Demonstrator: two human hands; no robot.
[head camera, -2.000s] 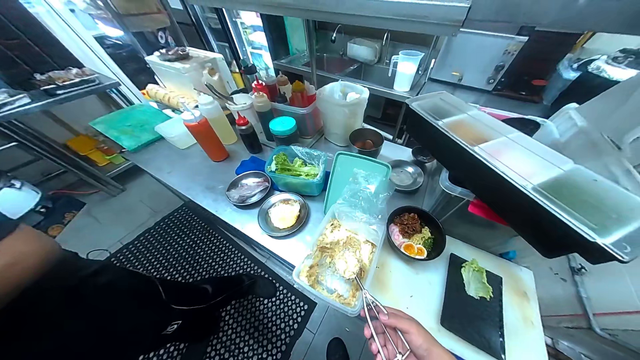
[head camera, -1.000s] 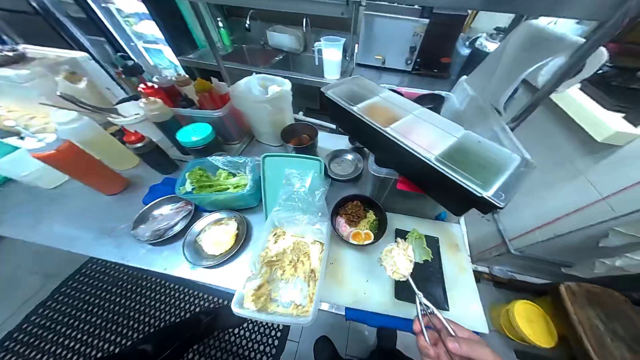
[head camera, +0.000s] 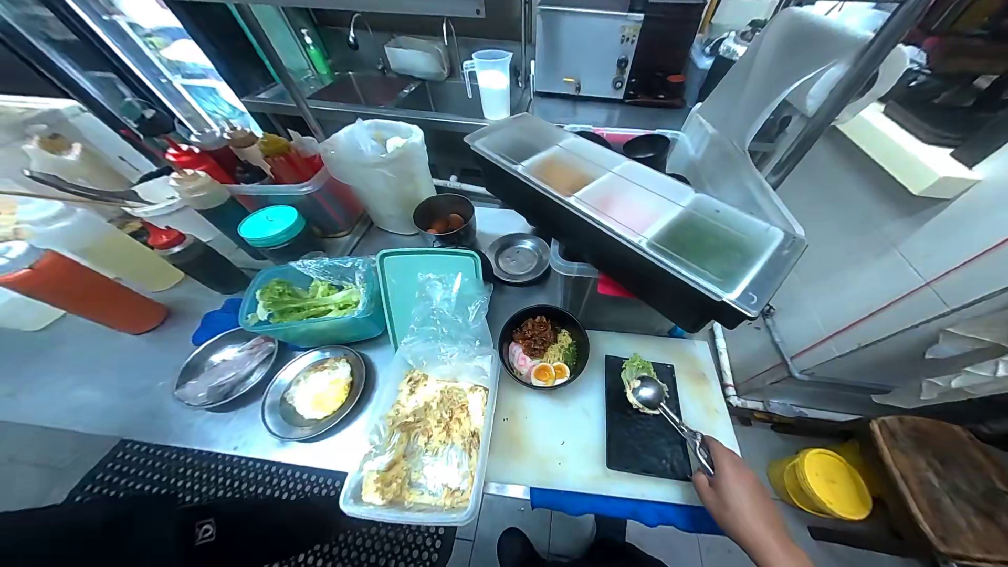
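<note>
My right hand (head camera: 728, 480) grips the handles of a metal scoop (head camera: 652, 396), its bowl turned down on a pale mound over a lettuce leaf (head camera: 636, 367). Leaf and mound lie on a black slate plate (head camera: 647, 449) on a white cutting board (head camera: 543, 441). My left hand is out of view; only a dark sleeve shows at lower left. A black bowl (head camera: 543, 347) with minced meat, halved eggs and greens sits left of the slate. Further left, a plastic tub (head camera: 425, 441) holds a pale, brown-streaked mix, with plastic film at its far end.
Left of the tub are a metal plate with a fried egg (head camera: 319, 390), another metal dish (head camera: 224, 368) and a teal container of lettuce (head camera: 307, 303). Sauce bottles (head camera: 87, 287) crowd the far left. A lidded black condiment box (head camera: 630, 213) overhangs the board's far side. Yellow buckets (head camera: 827, 483) stand at right.
My right hand has moved the scoop from the tub to the slate. The heaped mix it carried a second ago is on the lettuce, under the scoop. The view has swung right.
</note>
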